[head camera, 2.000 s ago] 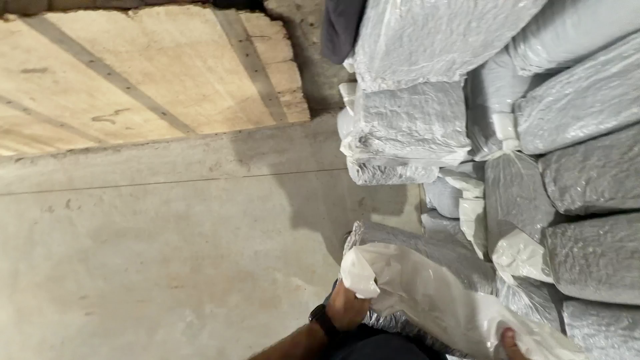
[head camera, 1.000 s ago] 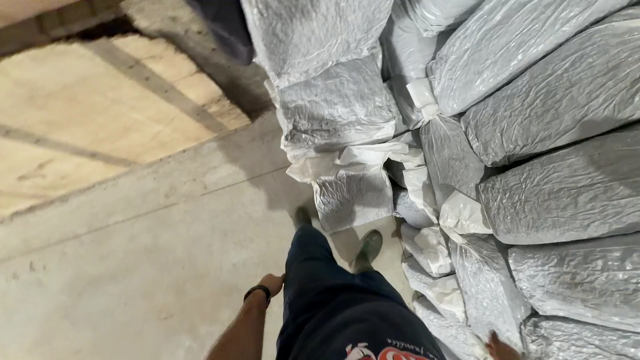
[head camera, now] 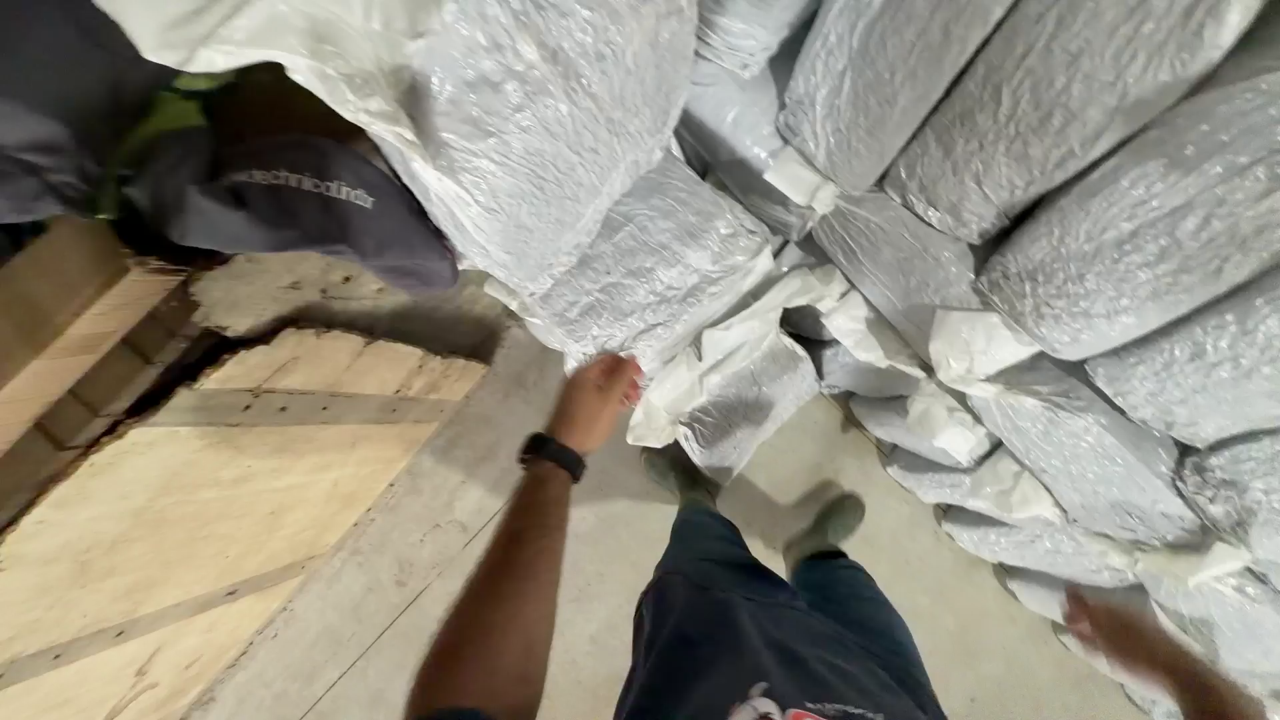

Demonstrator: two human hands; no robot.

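Note:
My left hand point(head camera: 597, 400), with a black watch on the wrist, is at the lower corner of a silver-grey plastic-wrapped bundle point(head camera: 660, 260). Its fingers are curled against the wrapping; whether they grip it cannot be told. Just right of that hand, loose white plastic point(head camera: 665, 400) hangs beside a smaller wrapped bundle point(head camera: 745, 405). At the lower right, my right hand point(head camera: 1110, 625) is blurred, fingers apart, with nothing seen in it, over the stacked wrapped bundles point(head camera: 1040, 545).
More long wrapped bundles point(head camera: 1150, 220) are piled at the upper right. A person's dark garment point(head camera: 300, 200) with writing and a green part shows at upper left. Below it lies a wooden panel point(head camera: 230, 480) with strips. My feet stand on the concrete floor point(head camera: 620, 600).
Two seconds ago my hands were on a white plastic-wrapped bundle; it is no longer in them. My left hand has come from beside my thigh to a bundle's corner. The view has shifted.

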